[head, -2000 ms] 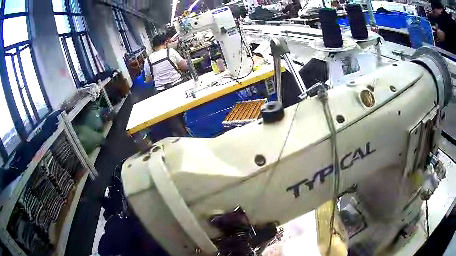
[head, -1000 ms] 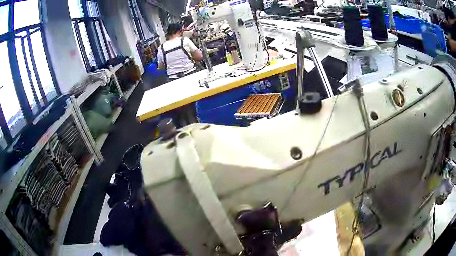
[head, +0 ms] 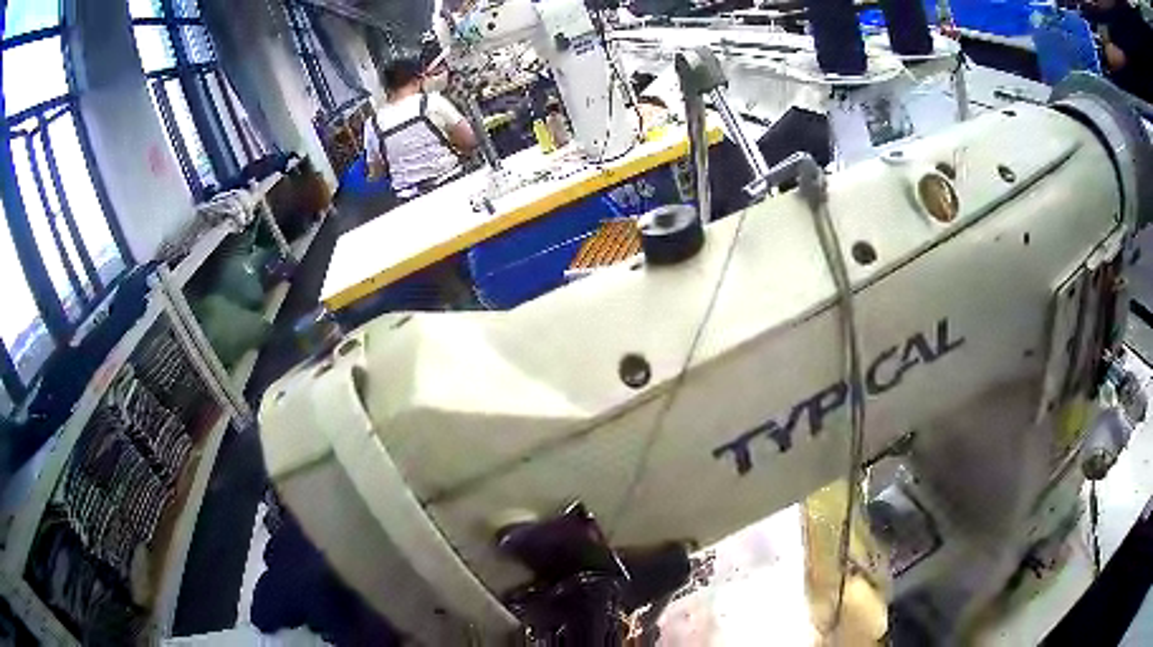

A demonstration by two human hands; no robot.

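The cream sewing machine head (head: 708, 367) marked TYPICAL fills the middle and right of the view. A dark metal cluster (head: 569, 556) sits under its left end; the needle area below is cut off by the frame's lower edge. A pale curved strip (head: 379, 493) runs down the head's face. Dark cloth (head: 297, 581) lies on the white table behind and left of the head. A thread crosses the head. A yellowish upright piece (head: 831, 556) stands under the arm. Neither of my hands is in the picture.
Two black thread cones (head: 837, 38) stand upper right. Ahead is a yellow-edged white table (head: 443, 240) with another sewing machine (head: 588, 95) and a blue panel below. A person (head: 420, 133) in a light top stands beyond it. Shelves (head: 190, 367) of striped cloth run along the windows at left.
The view has shifted, so the machine head sits further left than one second ago. Less of the dark cloth pile shows behind the head.
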